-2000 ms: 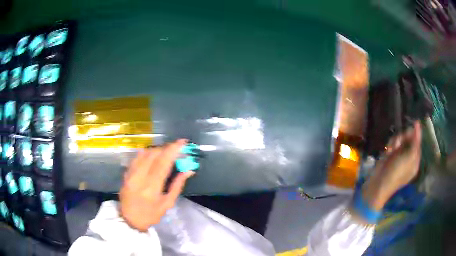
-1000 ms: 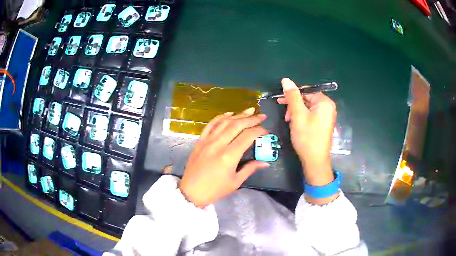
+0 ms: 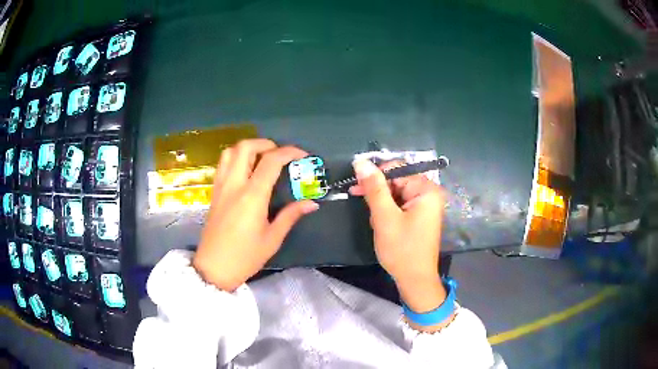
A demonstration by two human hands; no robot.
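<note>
A cyan-white circuit board module (image 3: pixel 306 173) is held at its edges between the fingers and thumb of my left hand (image 3: pixel 249 205). A small yellow-green tape piece (image 3: pixel 311 189) lies on the lower part of the module. My right hand (image 3: pixel 405 223), with a blue wrist strap, holds dark tweezers (image 3: pixel 404 170) like a pen, their tips at the tape piece on the module. Whether the tips still grip the tape cannot be told. A gold-amber tape sheet (image 3: pixel 180 155) is stuck on the mat, its right part hidden behind my left hand.
A black tray (image 3: pixel 133 158) of cyan modules stands on the left of the green mat (image 3: pixel 325 86). A shiny film strip (image 3: pixel 426 155) lies behind my right hand. A copper-orange strip (image 3: pixel 554 144) lies at the right. Grey floor with a yellow line shows below.
The tweezers have moved from the tape sheet's right edge to the module, where a yellow-green piece now shows. The view has shifted, with less of the left side visible.
</note>
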